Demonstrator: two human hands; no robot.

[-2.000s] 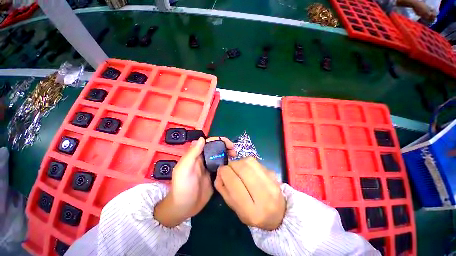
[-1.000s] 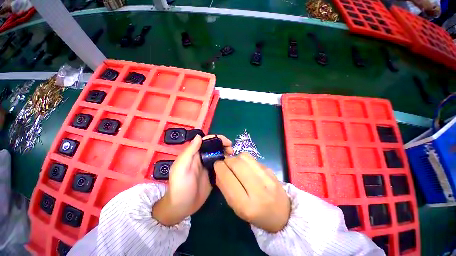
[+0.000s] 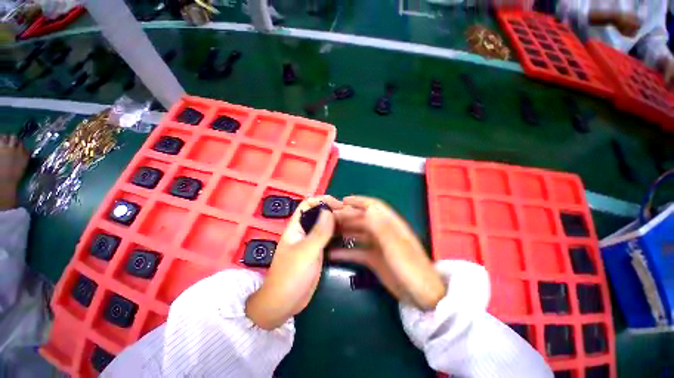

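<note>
My left hand [image 3: 290,275] holds a black watch body [image 3: 313,215], mostly covered by the fingers. My right hand [image 3: 386,247] is blurred, close to the left fingertips; whether it holds anything cannot be told. A black strap piece [image 3: 361,280] shows below the right hand, partly hidden. A little of the silver pin pile [image 3: 349,241] shows between the hands; the rest is hidden. The left red-orange tray [image 3: 244,178] holds black watch bodies back side up. One watch body [image 3: 278,207] lies in its right column beside my left hand.
The right red-orange tray [image 3: 485,164] has dark flat pieces in its right columns. Beyond is the green conveyor [image 3: 414,74] with black straps. Gold and silver pin piles [image 3: 92,140] lie far left, near another person's hand [image 3: 10,170]. A blue-and-white box [image 3: 643,258] stands right. Another person's hands show top right.
The view has shifted slightly. My right hand has lifted and opened its fingers away from the watch. The watch is now tucked into my left fingers. A person's hand has appeared at the left edge.
</note>
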